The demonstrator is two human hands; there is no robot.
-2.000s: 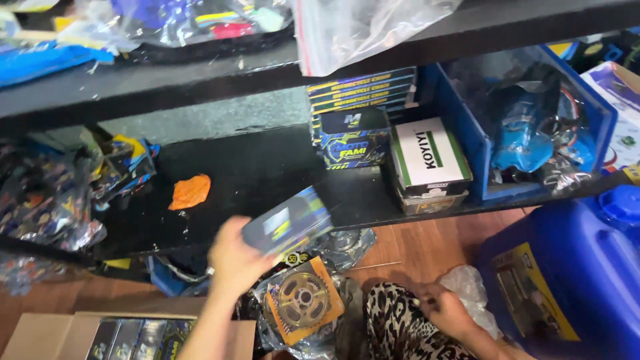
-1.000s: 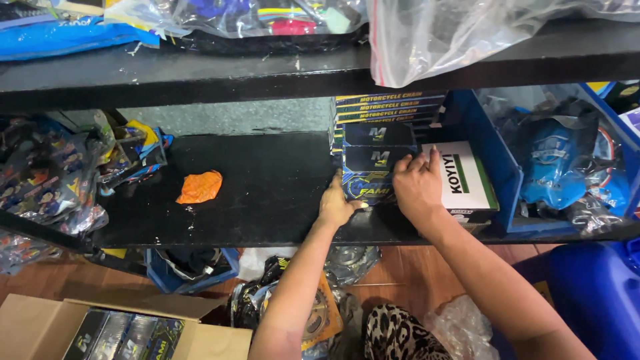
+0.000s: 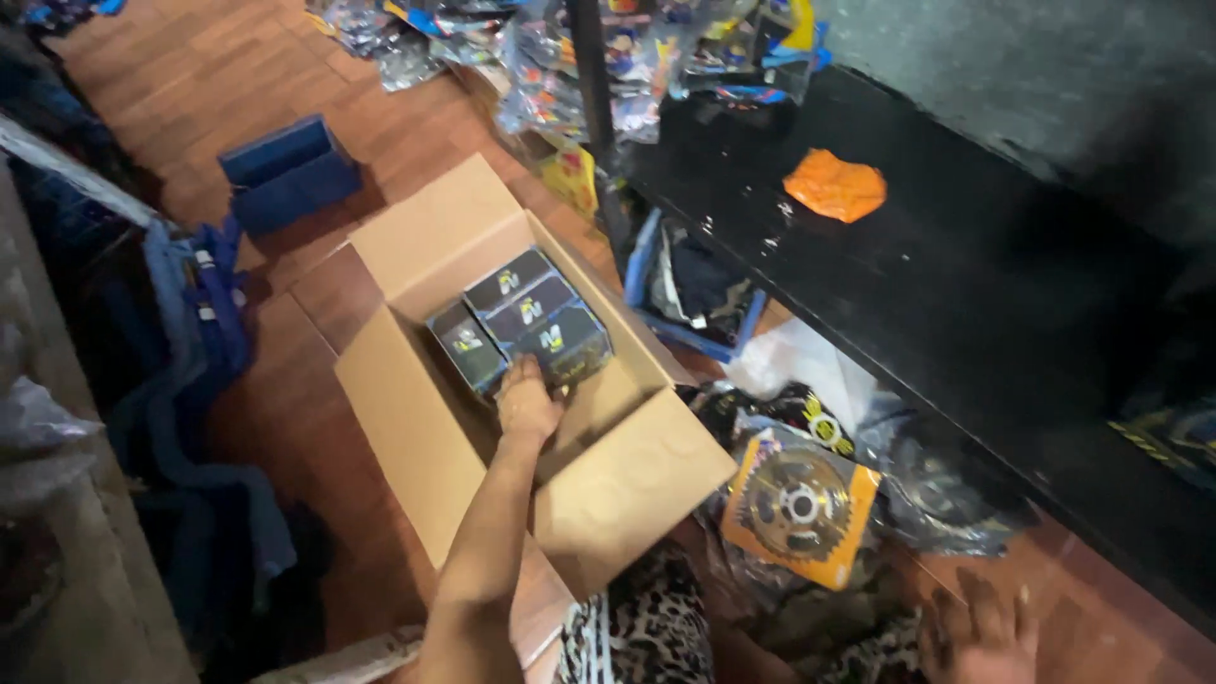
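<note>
My left hand (image 3: 527, 404) reaches into an open cardboard carton (image 3: 622, 484) on the floor. Its fingers touch the near edge of a small dark printed box (image 3: 560, 342), one of several packed together there; whether they grip it cannot be told. My right hand (image 3: 983, 632) is blurred at the lower right, fingers apart, holding nothing, over the floor beside my patterned trouser leg. Between the carton and that hand lies a metal sprocket (image 3: 800, 503) on an orange card in clear plastic.
A black shelf (image 3: 912, 313) with an orange scrap (image 3: 836, 185) runs along the right. Below it is a blue bin (image 3: 698, 285). A dark blue box (image 3: 290, 176) stands on the tiled floor at upper left. Bagged parts (image 3: 589, 66) hang at the top.
Both hands have left the boxes on the shelf, where they were one second ago. My left hand is now in the carton, my right hand low at the right. The view has swung left and down.
</note>
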